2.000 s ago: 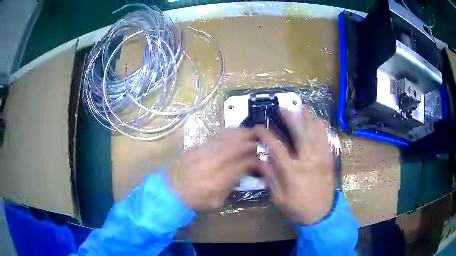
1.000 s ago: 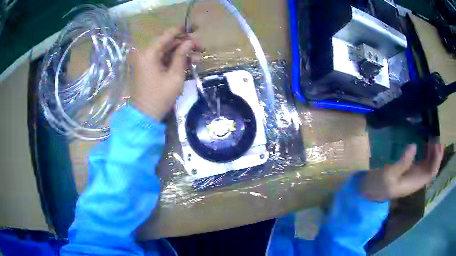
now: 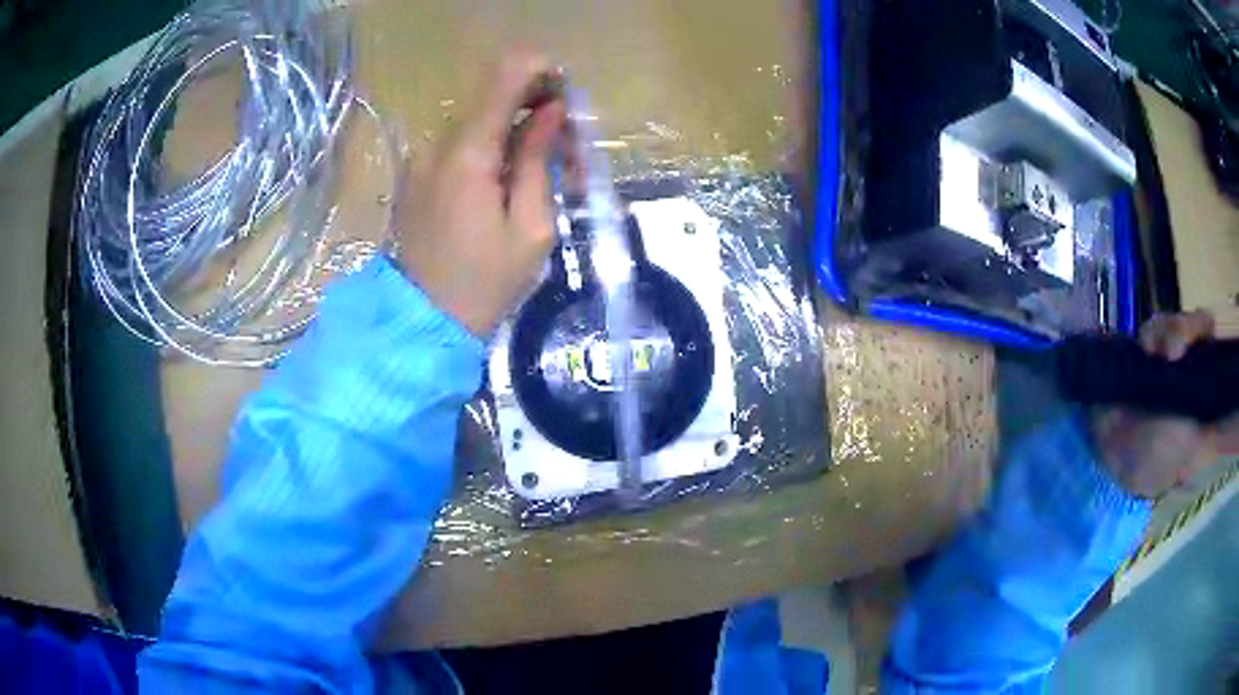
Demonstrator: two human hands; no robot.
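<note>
A round black housing (image 3: 544, 387) with a small pale part at its centre sits in the white fixture (image 3: 686, 251). A clear cable (image 3: 620, 312) runs from near my left hand down across the housing, blurred. My left hand (image 3: 489, 204) is at the housing neck, its fingers closed on the cable. My right hand (image 3: 1169, 428) is at the right edge, wrapped around the thick black electric screwdriver (image 3: 1141, 378), away from the housing. The screwdriver's far end is cut off by the picture's edge.
A large coil of clear cable (image 3: 224, 204) lies at the left. A silver-and-black screw feeder (image 3: 1012, 204) stands in the blue-edged tray (image 3: 829, 204) at the upper right. Wrinkled plastic film (image 3: 775, 326) surrounds the fixture on brown cardboard (image 3: 652, 577).
Both hands have left the housing's middle since the oldest frame. My right hand, empty a second ago, now holds the screwdriver. The cable now crosses the housing instead of arching to its right.
</note>
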